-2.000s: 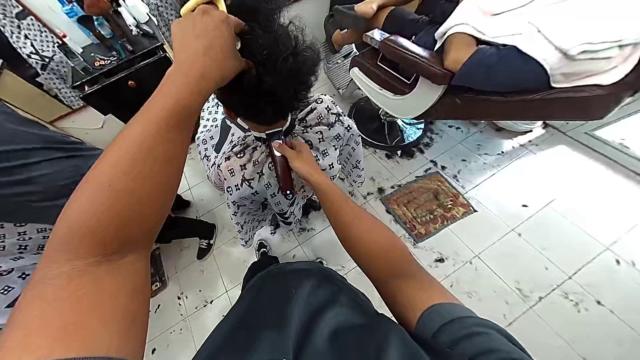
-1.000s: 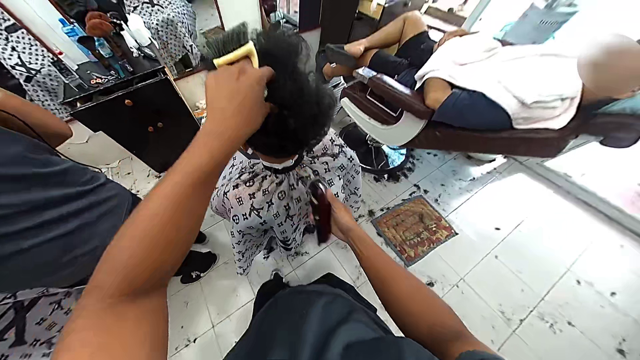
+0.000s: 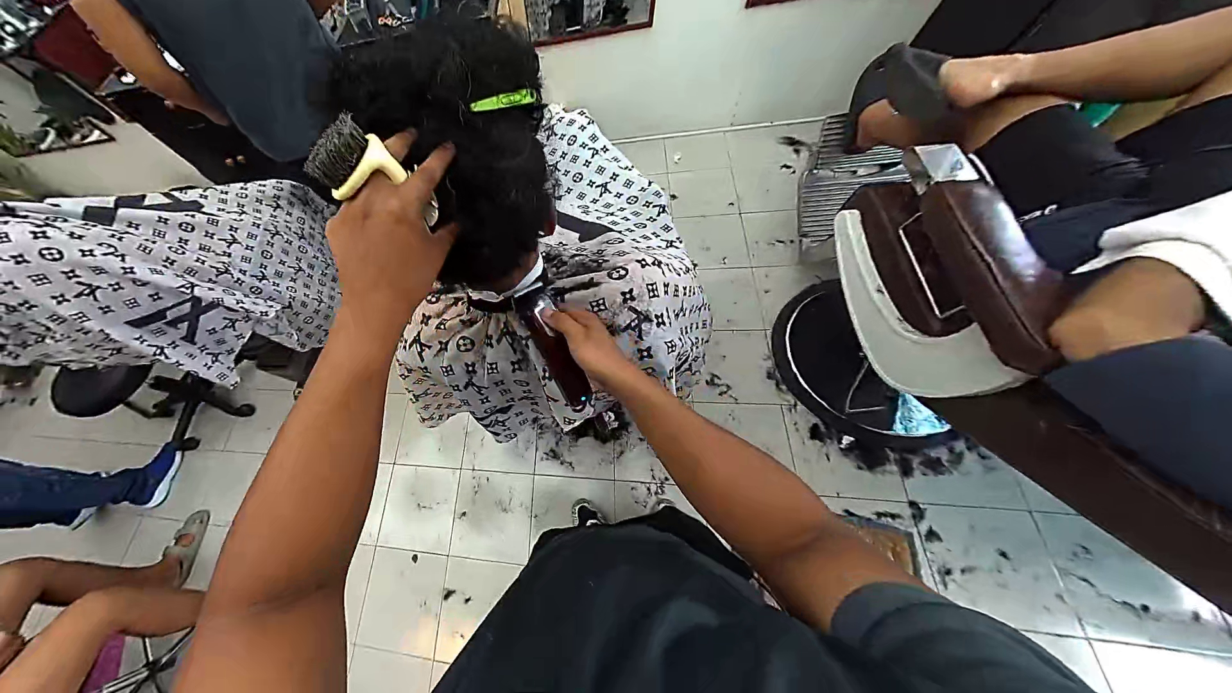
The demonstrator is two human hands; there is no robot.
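Observation:
A seated person with dark hair [image 3: 491,183] wears a patterned white cape [image 3: 626,279] and a white neck strip [image 3: 525,281]. A green hair clip [image 3: 504,100] is fastened in the hair. My left hand [image 3: 390,236] holds a cream-handled neck duster brush [image 3: 364,171], bristles pointing up and left, while its fingers rest on the back of the head. In my right hand [image 3: 585,342] is a dark red hair clipper [image 3: 558,354], its head up against the nape by the neck strip and a small blue light near its lower end.
At right, a person lies in a brown barber chair [image 3: 991,250] with a round black base [image 3: 857,366]. Another caped person [image 3: 183,269] sits at left, a standing person [image 3: 241,67] behind. Bare legs [image 3: 106,597] show lower left. Cut hair lies on the tiled floor [image 3: 500,510].
The clipper, lower and away from the neck one second ago, is now up at the nape. The view has swung, bringing the other caped person and the bare legs into sight.

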